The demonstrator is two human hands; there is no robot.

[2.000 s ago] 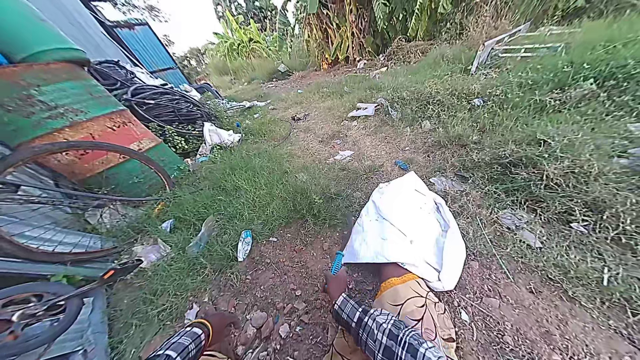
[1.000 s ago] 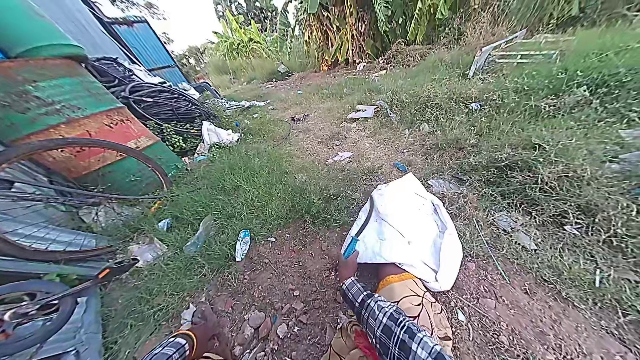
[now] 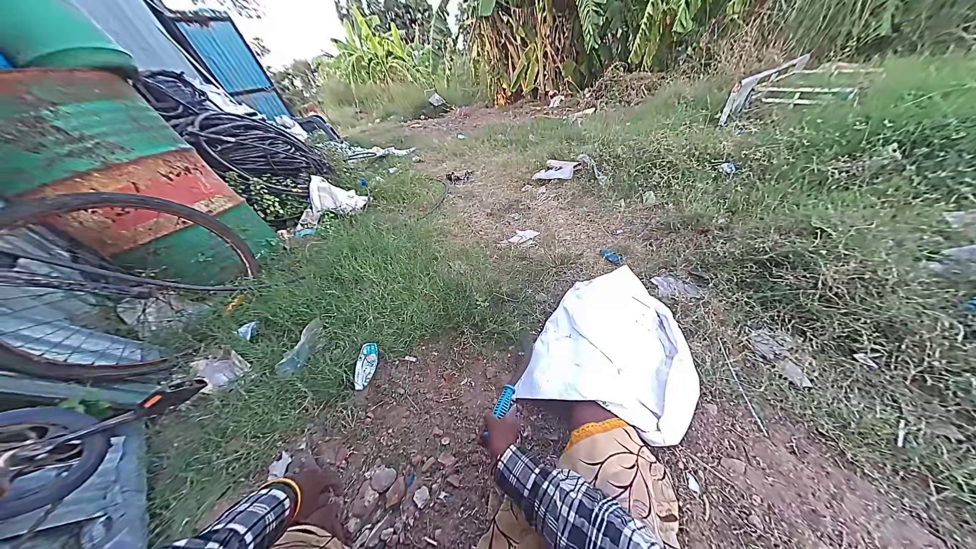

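My right hand (image 3: 501, 431) is closed around the blue ribbed handle of a sickle (image 3: 504, 401). Its blade is blurred and shows only faintly at the left edge of a white sheet or sack (image 3: 614, 351). That white piece lies over my lower leg, below the knee, where patterned cloth with a yellow edge (image 3: 621, 465) ends. Low at the left, my left hand (image 3: 316, 492) hangs over stones by my other leg, with a yellow bangle at the wrist. Nothing can be seen in it, and its fingers are too blurred to tell how they are held.
Left stand a bicycle wheel (image 3: 248, 255), a rusty green and red drum (image 3: 137, 160) and coiled black hose (image 3: 244, 141). A crumpled plastic bottle (image 3: 366, 366) and small stones (image 3: 383, 479) lie on the soil. A broken pale frame (image 3: 808, 88) rests in the grass at the upper right.
One second ago the sickle's curved blade stood plainly over the white sheet; now it is lower and blurred at the sheet's left edge. My right hand has moved down, with the handle still in it.
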